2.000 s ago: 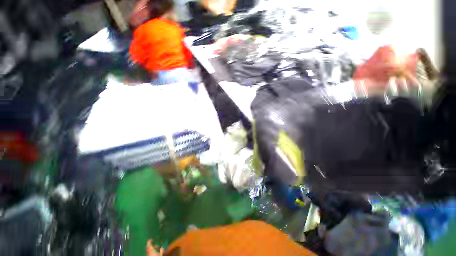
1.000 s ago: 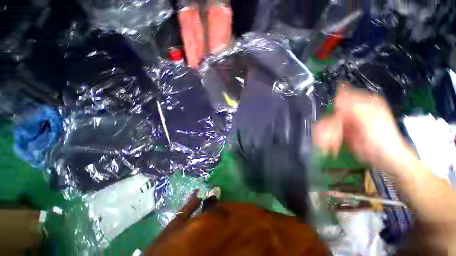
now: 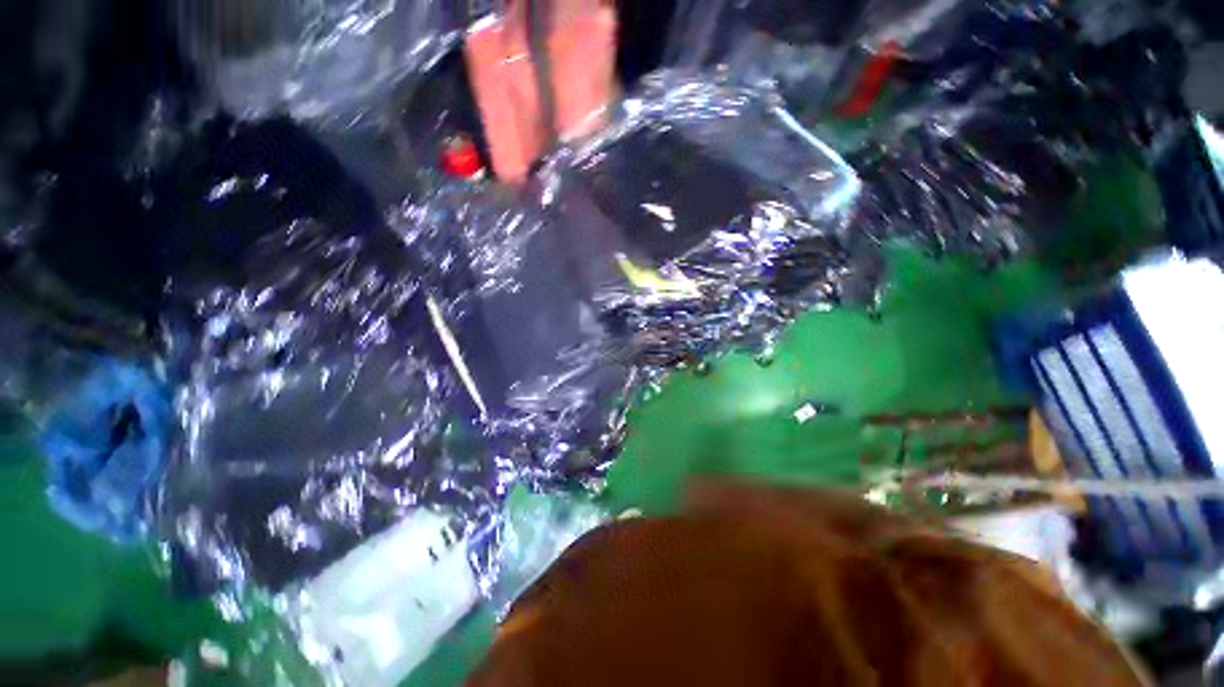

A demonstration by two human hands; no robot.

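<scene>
Dark bagged garments [image 3: 309, 403] lie in a glossy, crinkled pile on the green floor at left and centre. Another bagged dark garment [image 3: 698, 195] lies at the upper centre, with a small yellow piece [image 3: 658, 279] showing at its near edge. Two coral-pink strips [image 3: 544, 81] show above the pile. Neither of my hands is in view. Blur hides finer detail.
A dark blue plastic basket [image 3: 1121, 423] with white sheets [image 3: 1188, 329] on top stands at right. A pale pole [image 3: 993, 486] runs beside it. A crumpled blue bag [image 3: 108, 443] lies at far left. My orange-brown clothing [image 3: 779, 591] fills the bottom.
The bare forearm and hand at right have left the view. The dark cloth hanging at centre is gone from there, and green floor shows. The basket shows more fully.
</scene>
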